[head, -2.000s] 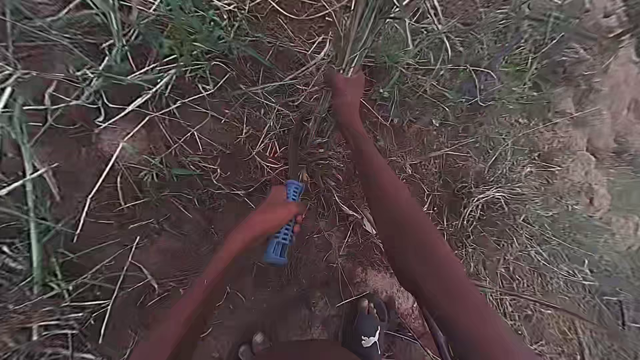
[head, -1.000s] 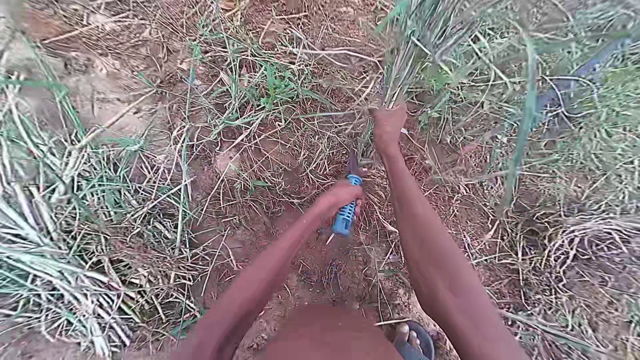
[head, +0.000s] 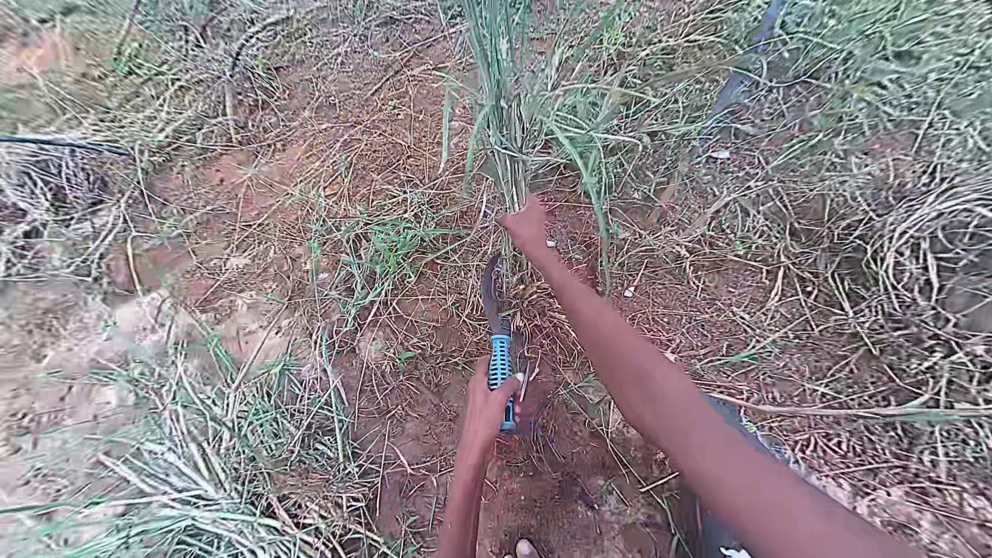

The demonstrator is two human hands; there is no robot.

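My left hand (head: 490, 399) is closed around the blue slotted handle of a curved sickle (head: 492, 294), whose dark blade points up and away from me. The blade lies beside the base of the stems, just below my other fist; whether its edge touches them I cannot tell. A bundle of long green grass (head: 505, 116) is gripped near its lower end by my right hand (head: 527, 225), and its leaves fan out toward the top of the view. Dry stubble surrounds the base.
Cut grass stalks (head: 178, 496) lie in a heap at the lower left. Dry, tangled stems (head: 914, 232) cover the right side. A dark hose or pipe (head: 62, 142) shows at the left edge. Part of my foot (head: 525, 549) is at the bottom edge.
The view has shifted. My right hand keeps its hold on the grass throughout. The sickle, still in my left hand, is now upright in the view and lower relative to my right hand than a second ago.
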